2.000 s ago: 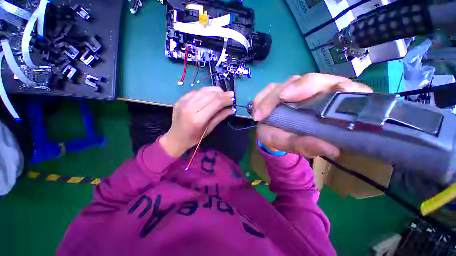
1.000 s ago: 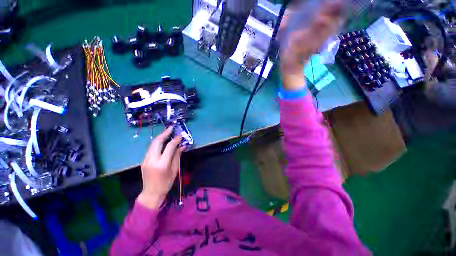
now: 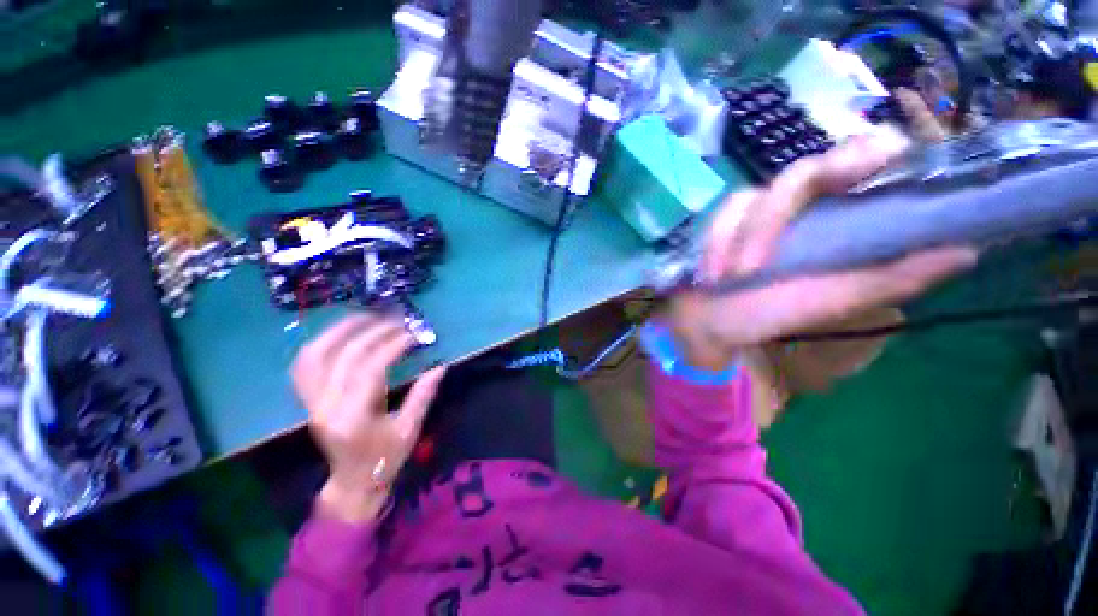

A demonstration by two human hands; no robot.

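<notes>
The black camera body (image 3: 331, 259), open, with white flat cables on top, lies on the green mat. A small part with a silvery end (image 3: 418, 325) sticks out at its front edge. My left hand (image 3: 359, 391) is blurred, just in front of the body, thumb and fingers apart, holding nothing I can make out. A small pale spot shows near its wrist. My right hand (image 3: 771, 247) is wrapped around a thick grey electric screwdriver (image 3: 915, 223), right of the body and beyond the bench edge. The screwdriver's tip is blurred.
Cables and small black parts lie on a black mat (image 3: 175, 409) at left. Behind are orange wires (image 3: 178, 199), black cylinders (image 3: 283, 138), two screw feeders (image 3: 530, 138) with another screwdriver (image 3: 472, 96) above, a teal box (image 3: 660, 181) and a parts tray (image 3: 777, 126). A person's hand (image 3: 921, 120) shows beyond.
My right hand first rose away from the body toward the back, then came down to the right with the screwdriver. My left hand has come off the small part at the body's front.
</notes>
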